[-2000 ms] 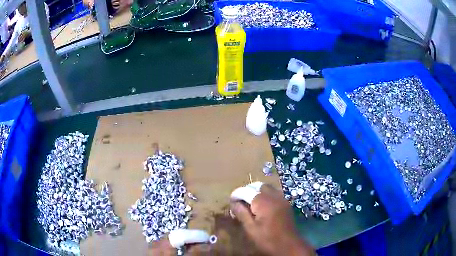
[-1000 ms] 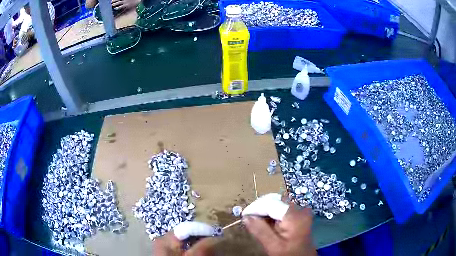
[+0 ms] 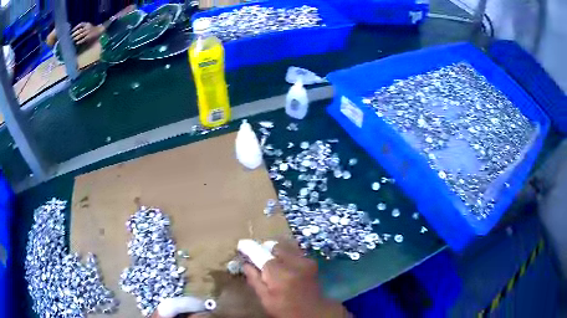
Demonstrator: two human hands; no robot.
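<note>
My left hand (image 3: 181,306), cut off by the bottom edge, has a white finger cover and pinches a small silver ring fitting (image 3: 210,304) at its tip. My right hand (image 3: 283,279), with white finger covers, is closed over the cardboard's lower right; a thin tan stick (image 3: 250,228), blurred, points up from its fingers. A small whitish cap (image 3: 234,266) lies by its fingertips near a dark stain. Silver fittings (image 3: 152,261) are heaped on the brown cardboard (image 3: 180,174), a pile (image 3: 53,267) lies at left, and loose stemmed caps (image 3: 336,227) lie at right.
A white squeeze bottle (image 3: 248,146) stands at the cardboard's top right corner. A yellow bottle (image 3: 210,77) and small translucent bottle (image 3: 297,99) stand behind. A blue bin (image 3: 398,164) of silver parts is at right, another (image 3: 280,42) at the back. A person's hand (image 3: 86,32) shows opposite.
The view has swung right, shifting the bench things left in the picture. The stick that reached from my right hand to the ring at my left hand no longer shows between them.
</note>
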